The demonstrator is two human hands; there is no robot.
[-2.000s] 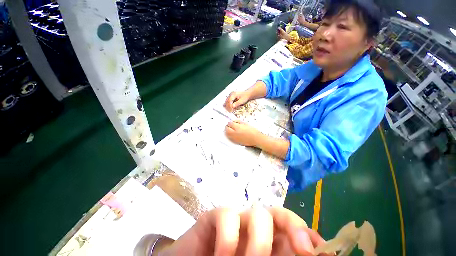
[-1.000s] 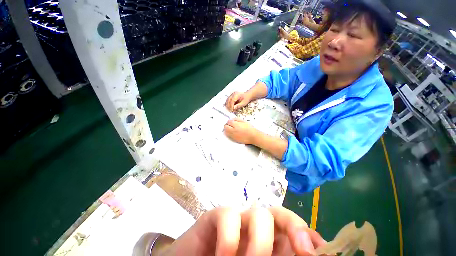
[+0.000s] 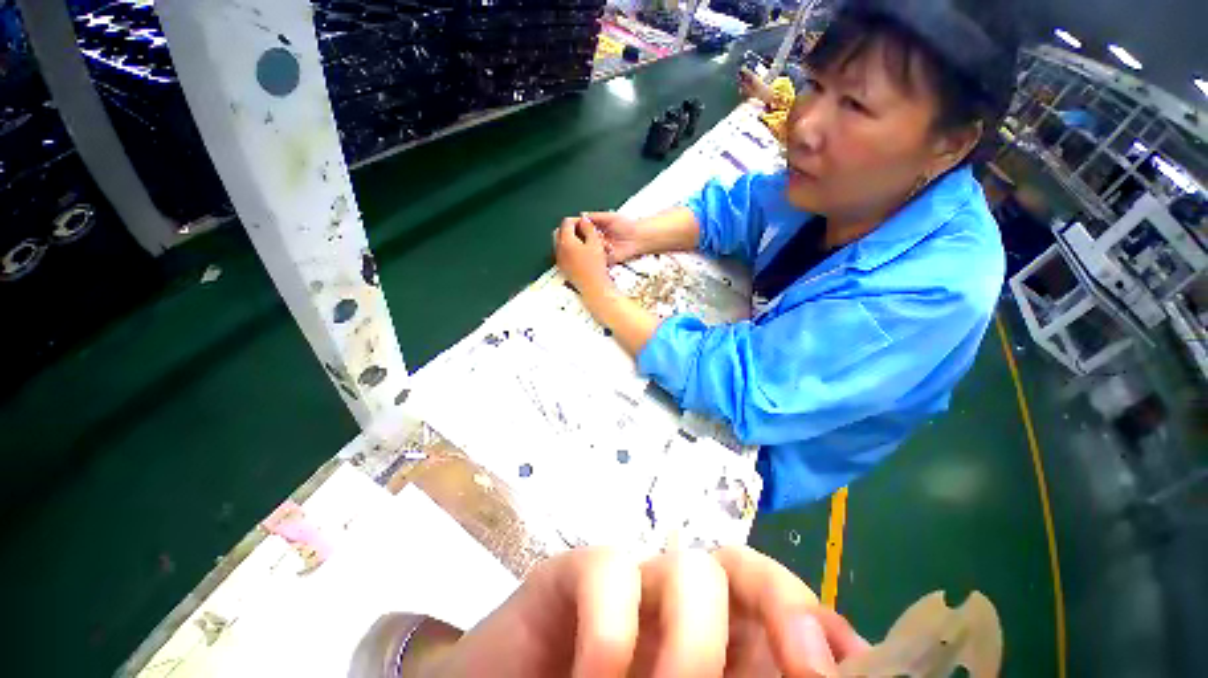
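My left hand (image 3: 662,616) is at the bottom centre, cut off by the lower edge, with a shiny band at the wrist. Its fingers are curled, and the fingertips at the right pinch a thin pale tan piece (image 3: 974,636) with a curved, notched edge. The piece is partly cut off by the lower edge. My right hand is not in view.
A white bench (image 3: 570,424) with dark spots runs away from me. A spotted white post (image 3: 285,172) slants at left. A green conveyor (image 3: 437,252) carries black cylinders (image 3: 672,129). A person in a blue jacket (image 3: 848,318) leans on the bench. Pale sheets (image 3: 398,556) lie at lower left.
The other person's hands have come together and moved toward the conveyor, and their head has turned. The black cylinders and a small scrap have shifted along the belt. My left hand is nearly unchanged.
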